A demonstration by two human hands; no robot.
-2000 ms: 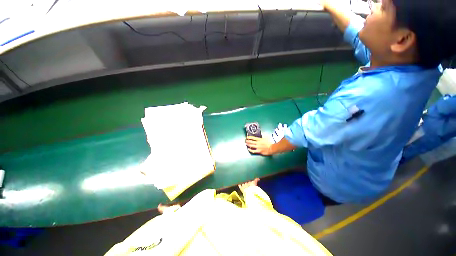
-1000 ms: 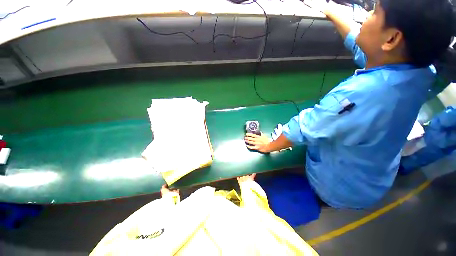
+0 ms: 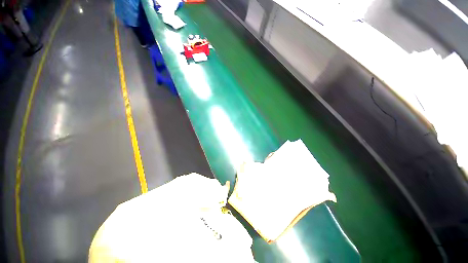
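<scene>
A large uneven stack of white paper sheets (image 3: 285,187) lies on the glossy green bench (image 3: 231,128), just right of my glare-whitened smock. A yellow-brown edge shows along the stack's lower side. A small bit of what may be my left hand (image 3: 227,188) shows at the bench edge beside the stack, too small and washed out to tell its shape. My right hand is not in view.
A red item with white pieces (image 3: 197,50) sits farther along the bench. Blue stools (image 3: 163,69) stand under its left edge. A person in blue (image 3: 128,13) is at the far end. A white shelf (image 3: 354,43) with papers runs along the right. Yellow lines mark the grey floor.
The view has swung left along the bench. The co-worker beside me and the phone have left the picture. The red item, far bench and floor aisle have come into view.
</scene>
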